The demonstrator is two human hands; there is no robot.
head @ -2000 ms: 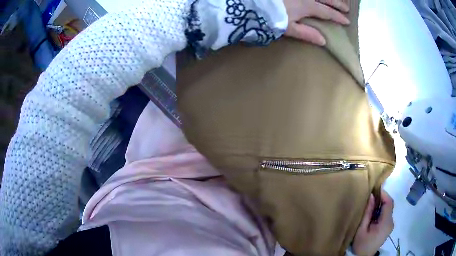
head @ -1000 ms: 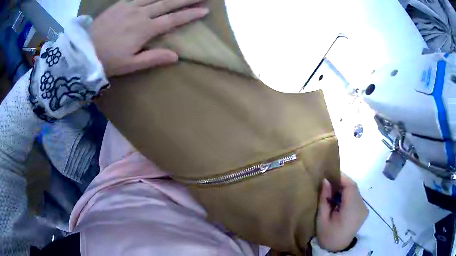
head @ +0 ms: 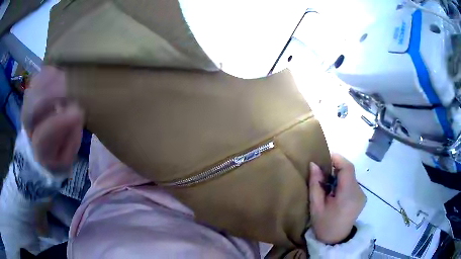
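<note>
The olive-brown garment panel (head: pixel 167 111) lies across the white table and over my pink-clothed lap. Its paler underside is folded back at the upper left. A silvery metal zipper (head: pixel 217 169) runs slanting across its lower part, with the pull toward the right end. My right hand (head: pixel 337 202) pinches the panel's right edge, and a small dark object shows between thumb and fingers; I cannot tell what it is. My left hand (head: pixel 53 121) is blurred at the panel's left edge, and its grip cannot be made out.
The white sewing machine head (head: pixel 394 55) with a blue stripe is at the upper right, a curved metal bracket (head: pixel 392 126) hanging below it. A thin brass-coloured tool (head: pixel 403 214) lies right of my right hand. A thin dark rod (head: pixel 288 43) stands above the panel.
The panel and zipper have shifted left in view and the zipper now slants. My left hand has come off the folded-back part to the panel's left edge. My right hand keeps hold.
</note>
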